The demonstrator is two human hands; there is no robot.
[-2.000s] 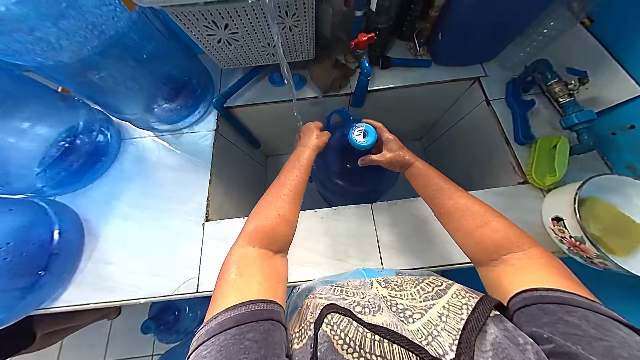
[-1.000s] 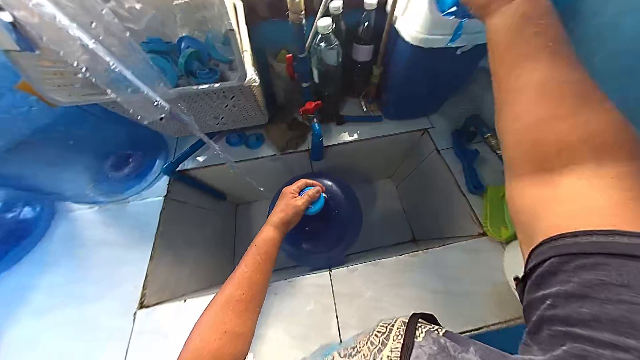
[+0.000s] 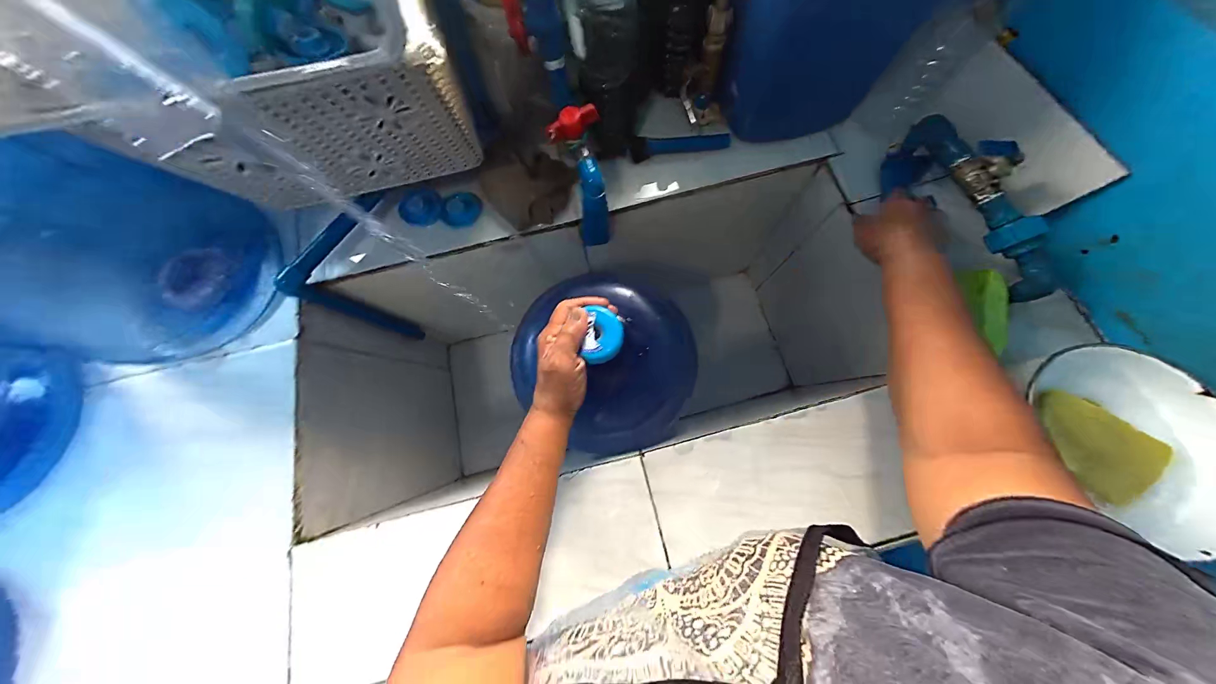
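A large blue water jug point(image 3: 641, 389) stands upright in the tiled sink basin point(image 3: 380, 418). My left hand point(image 3: 564, 347) is closed around the side of the light blue cap point(image 3: 602, 334) on its neck. Off to the right, my right hand point(image 3: 896, 228) is at a blue plastic piece point(image 3: 904, 169) beside the pipe fitting with a valve point(image 3: 983, 180); the hand is blurred, so its grip cannot be told. A stream of water crosses the view from the upper left toward the basin.
A red-handled tap point(image 3: 573, 123) reaches over the basin's back edge. Two blue caps point(image 3: 441, 208) lie beside a perforated basket point(image 3: 361, 133). Blue jugs point(image 3: 142, 247) crowd the left. At right are a green brush point(image 3: 985, 309) and a white bowl point(image 3: 1178, 418) holding a yellow-green sponge point(image 3: 1102, 448).
My right hand has moved from the jug's neck, up to the top right of the view, then down to the blue piece by the valve. My left hand has stayed at the cap.
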